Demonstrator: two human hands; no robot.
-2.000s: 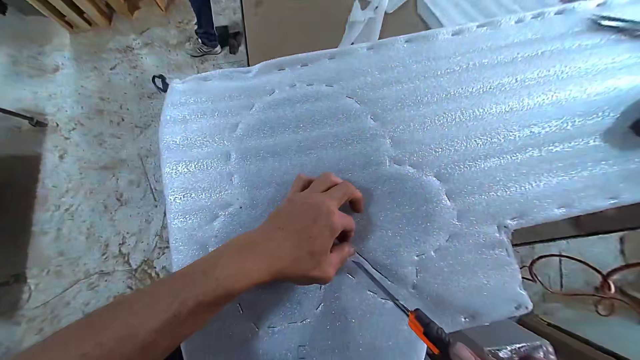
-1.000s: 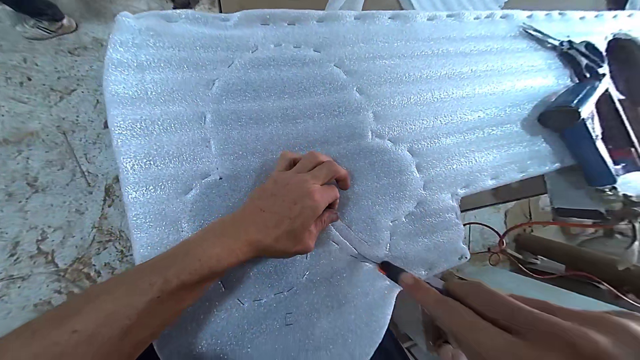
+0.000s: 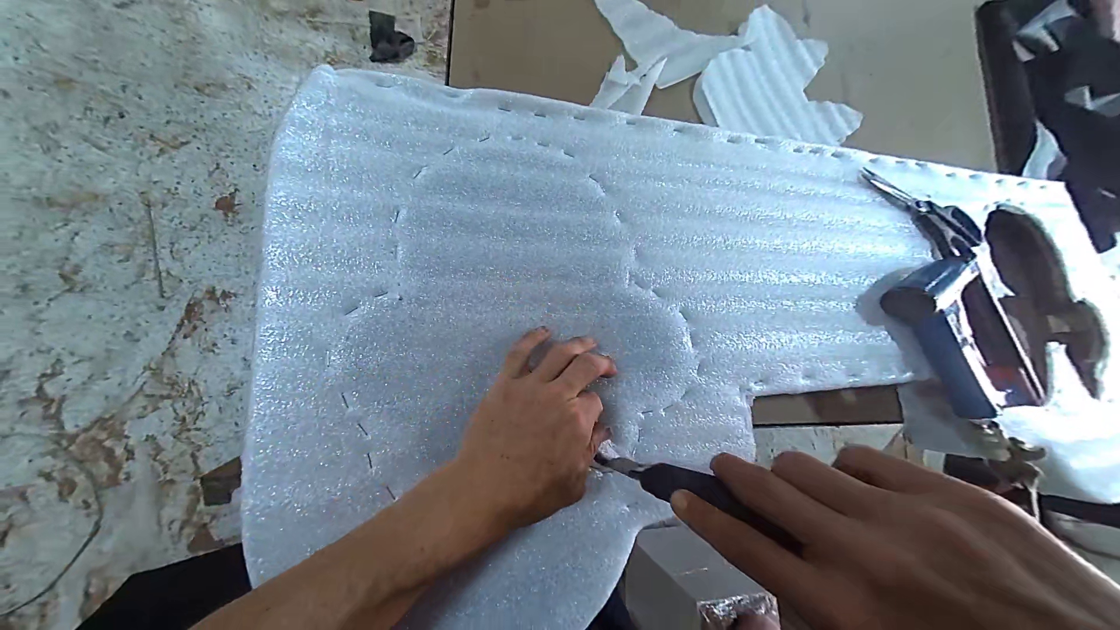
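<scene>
A large sheet of white foam (image 3: pixel 525 236) lies in front of me, with dashed slits tracing a rounded, lobed outline. My left hand (image 3: pixel 547 416) presses on the foam inside the lower part of that outline, fingers bent; a bit of foam seems bunched by its fingertips. From the right, my right hand (image 3: pixel 857 525) grips the dark handle of a utility knife (image 3: pixel 691 490). The knife's blade meets the foam right beside my left hand, its tip partly hidden.
Scissors (image 3: pixel 927 210), a blue tool or block (image 3: pixel 936 324) and a brown template-like piece (image 3: pixel 1037 271) rest on the foam's right part. Foam scraps (image 3: pixel 770 79) lie on a brown board (image 3: pixel 525 44) behind. A box (image 3: pixel 691 577) stands below the near edge.
The knife blade, which lay long and slanted over the foam a second ago, now shows only a short length by my left hand. The view has shifted, showing foam scraps at the back.
</scene>
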